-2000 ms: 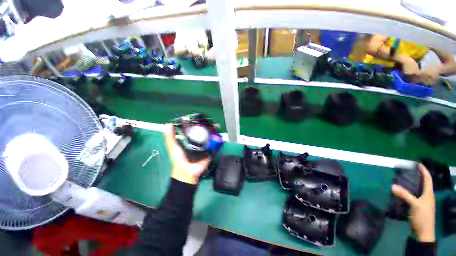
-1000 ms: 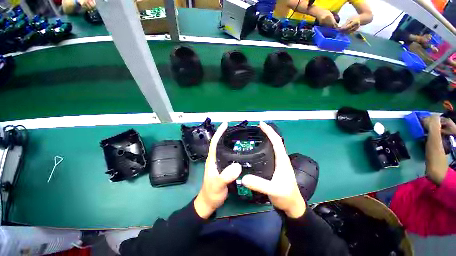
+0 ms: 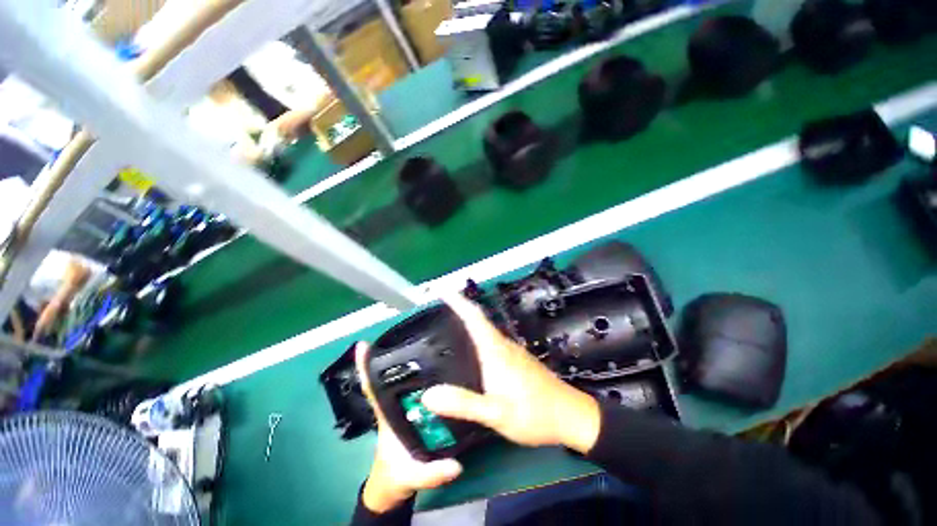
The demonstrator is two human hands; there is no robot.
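A part-assembled black unit [image 3: 409,362] is held between both hands over the bench, with a green circuit board [image 3: 429,423] showing in an opening on its face. My left hand [image 3: 396,467] grips its left and lower side. My right hand [image 3: 519,390] grips its right side, the thumb on the circuit board. Open black housing halves [image 3: 606,327] lie overlapping just right of the hands. A closed-side outer cover [image 3: 733,349] lies further right. Another housing half [image 3: 344,390] shows partly behind the unit on the left.
Black units [image 3: 621,96] stand spaced along the green conveyor [image 3: 360,247]. A pale metal post [image 3: 277,231] slants across the view. A white fan [image 3: 87,478] is at lower left, a thin hook [image 3: 271,436] beside it. A round bin [image 3: 796,426] is at lower right.
The view has turned and tilted, bringing the fan back in. Both hands still hold the unit, now tilted and further left in view, with the right thumb on the circuit board.
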